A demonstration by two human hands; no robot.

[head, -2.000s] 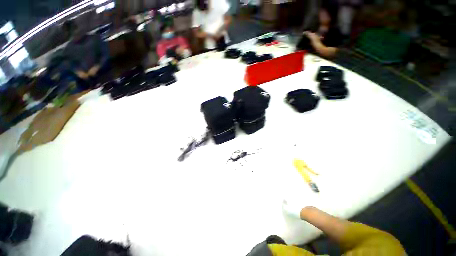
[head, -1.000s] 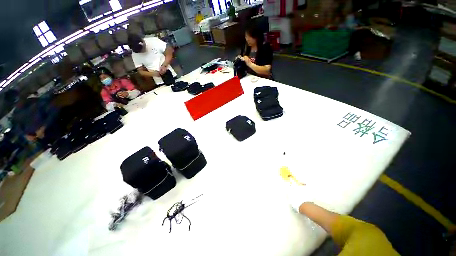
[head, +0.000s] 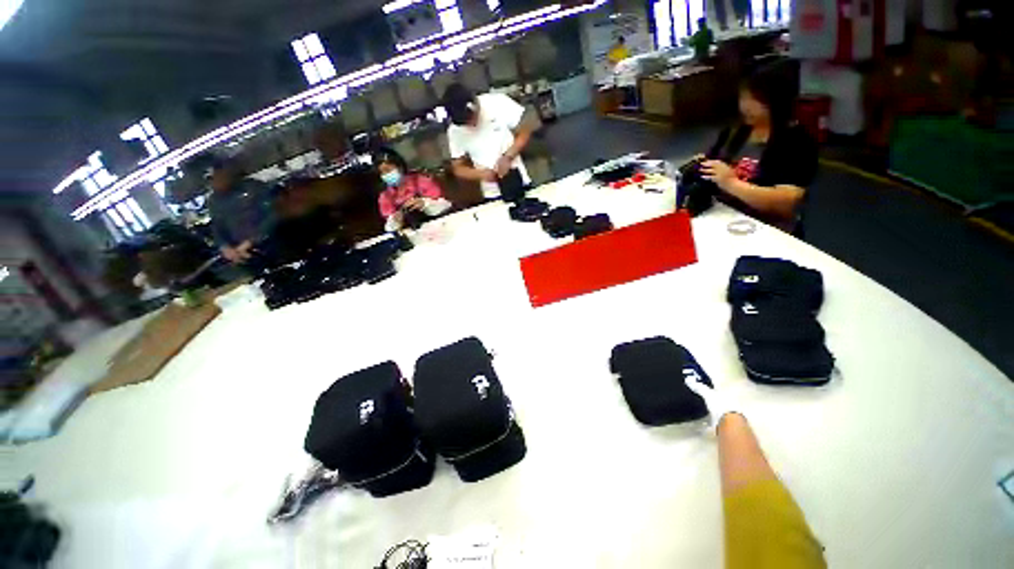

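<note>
My right hand (head: 707, 400), in a white glove with a yellow sleeve behind it, reaches in from the lower right. Its fingertips touch the right edge of a single black bag (head: 659, 381) lying flat on the white table (head: 589, 500). The glove blends into the table, so its grip is unclear. My left hand is out of view. Two stacks of black bags with white logos stand side by side, a left stack (head: 369, 428) and a right stack (head: 468, 408). Another group of black bags (head: 781, 322) lies to the right.
A red divider (head: 609, 259) stands across the table. Grey cords (head: 300, 492) lie beside the left stack; thin black cords (head: 403, 556) are at the bottom edge. More black bags (head: 334, 271) and brown cardboard (head: 156, 342) lie far left. Several people are around the table.
The view has shifted over the table. My right hand has reached forward from bare table to the single bag. The yellow air gun is no longer in view.
</note>
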